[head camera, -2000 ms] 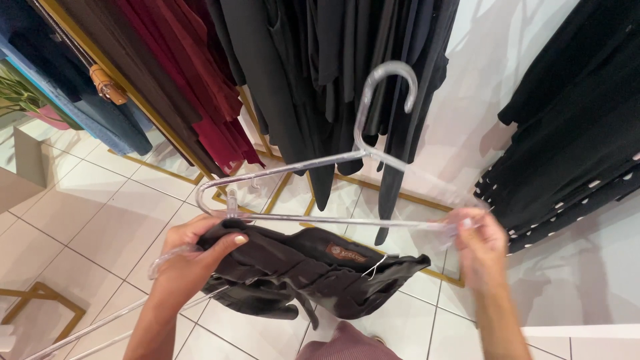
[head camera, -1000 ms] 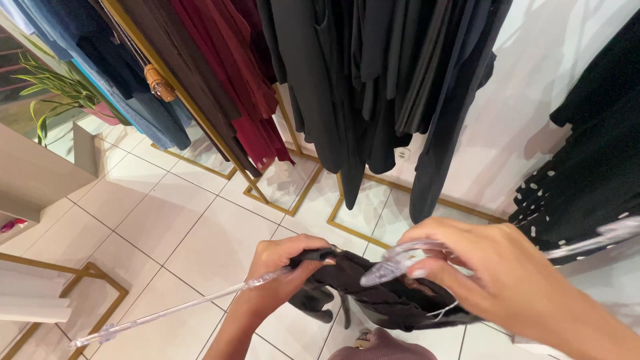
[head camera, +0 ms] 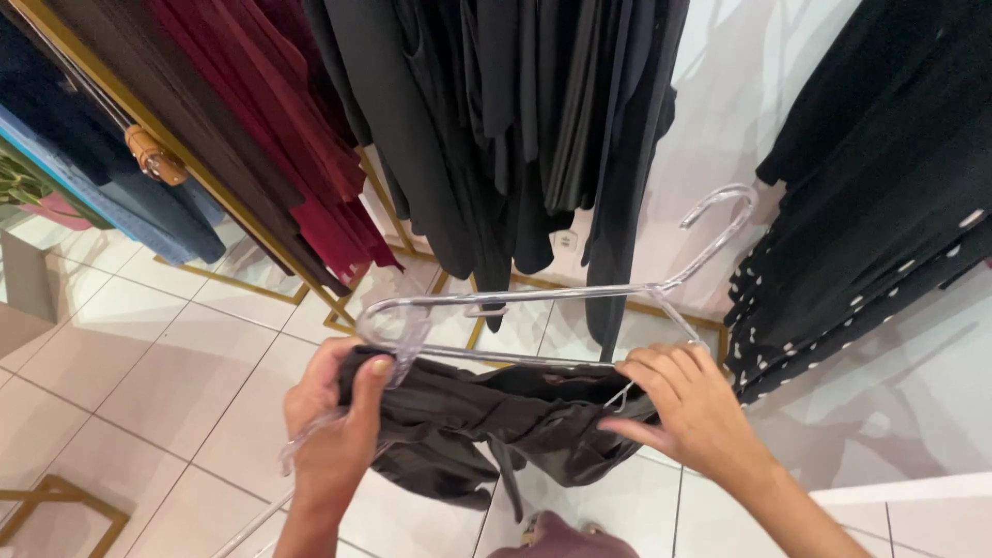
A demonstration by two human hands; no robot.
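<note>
A clear plastic clothes hanger (head camera: 542,294) is held across the middle, its hook at the upper right. Below its lower bar hangs a black garment (head camera: 496,411) with a gathered waistband and a thin pale loop. My left hand (head camera: 337,418) pinches the waistband's left end between thumb and fingers, beside a clear clip (head camera: 408,349) on the hanger. Another clear hanger part (head camera: 306,438) passes by that hand's palm, and a clear rod (head camera: 252,527) runs down behind the wrist. My right hand (head camera: 682,395) grips the hanger bar and the garment's right side, thumb apart below.
Black garments (head camera: 496,116) hang ahead; dark red (head camera: 310,139), brown and blue ones hang at the left beside gold metal rack frames (head camera: 225,209). A black garment with white spots (head camera: 868,201) hangs at the right. Another gold frame (head camera: 62,504) stands on the tiled floor, lower left.
One second ago my right hand was beside my left over the garment; it is now farther right on the hanger. The hanger is now spread across above the garment, with its hook at the upper right.
</note>
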